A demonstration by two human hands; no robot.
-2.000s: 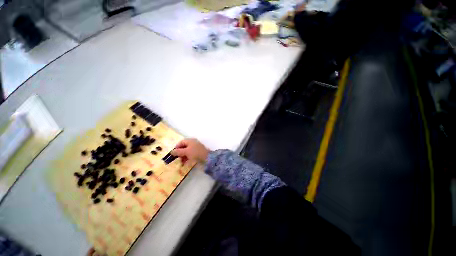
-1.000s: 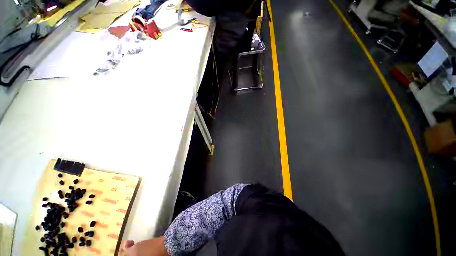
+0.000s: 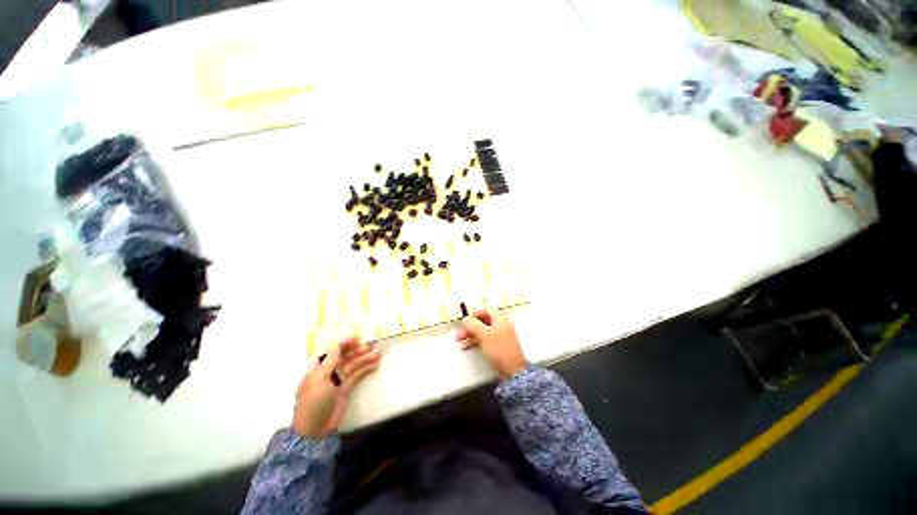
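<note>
The work board (image 3: 422, 302) lies before me, its surface washed out by glare. Small black loops (image 3: 407, 191) are scattered in a pile on it. Black strips (image 3: 492, 167) lie in a row at its far right corner. My left hand (image 3: 332, 387) is at the board's near left corner, with a small dark piece (image 3: 336, 379) against its fingers. My right hand (image 3: 493, 340) is at the near edge, thumb and fingertips pinching a short black strip (image 3: 464, 310) that points up and away.
At left lie a heap of loose black strips (image 3: 166, 327), a clear plastic bag (image 3: 131, 206), white wrap (image 3: 101, 302) and a brown jar (image 3: 55, 347). A second board (image 3: 251, 96) is beyond. Red and dark items (image 3: 784, 111) lie far right, near another person's dark sleeve (image 3: 895, 176).
The view has swung left from the aisle to the table. Both hands now show at the board's near edge; earlier only the right was clearly visible.
</note>
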